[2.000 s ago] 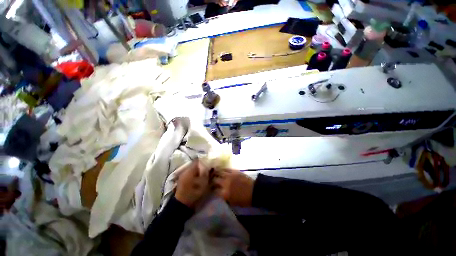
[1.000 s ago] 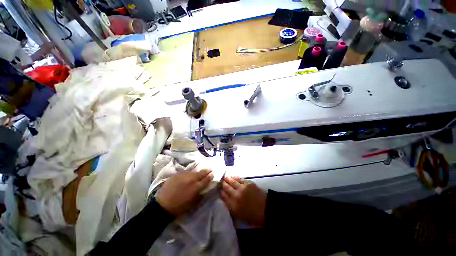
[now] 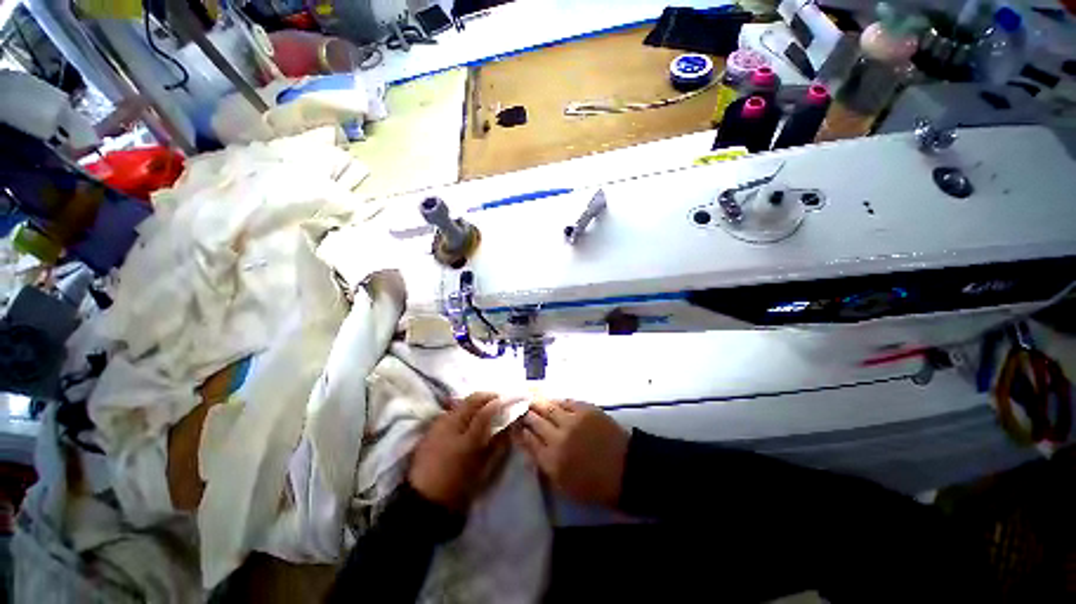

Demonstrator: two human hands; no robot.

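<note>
A cream garment piece hangs from my fingers over the table's front edge. My left hand and my right hand pinch its pale edge between their fingertips, close together. The hands are just in front of the presser foot of the white sewing machine. The piece joins crumpled cream fabric to the left of my left hand. The exact fold between the fingers is partly hidden.
A large cream fabric heap lies left of the needle. Behind the machine are a brown board, a blue-and-white disc and dark thread cones with pink tops. Orange-handled scissors hang at the right.
Since the oldest frame, the hands have moved slightly apart and a pale edge shows between them. Since the middle frame, they have come closer together. The camera view has shifted.
</note>
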